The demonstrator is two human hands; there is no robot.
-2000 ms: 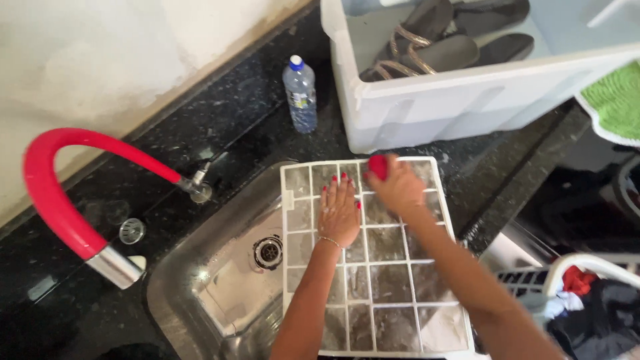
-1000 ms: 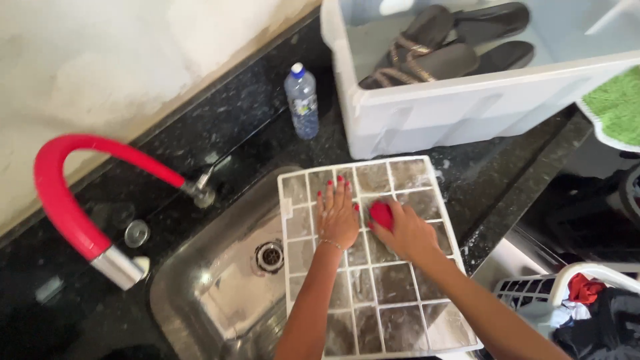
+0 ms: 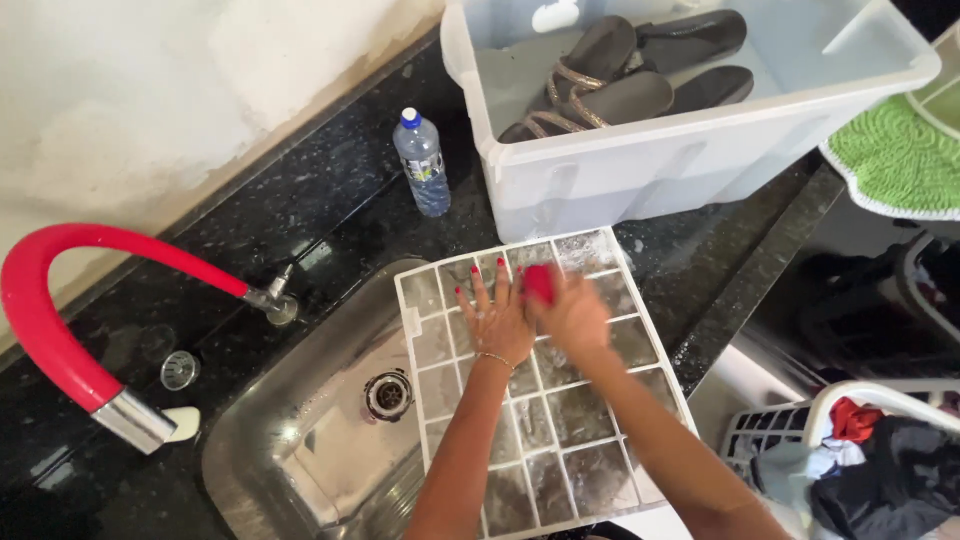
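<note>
A square white plastic grid frame (image 3: 547,390) with dirty grey translucent panels and some suds lies across the right part of the sink and the counter. My left hand (image 3: 499,326) rests flat on its upper part, fingers spread, holding nothing. Beside it, my right hand (image 3: 574,311), blurred by motion, grips a red brush or scrubber (image 3: 539,285) against the panels near my left fingertips. The underside of the red tool is hidden.
The steel sink (image 3: 247,442) has a red flexible faucet (image 3: 45,315) on its left. A plastic bottle (image 3: 424,169) stands behind. A translucent tub (image 3: 637,165) holds sandals (image 3: 630,97). At right are a green mat (image 3: 900,157) and a laundry basket (image 3: 821,420).
My right hand has moved over the grid with the red tool, now close beside my left fingers. My left hand stays flat on the grid.
</note>
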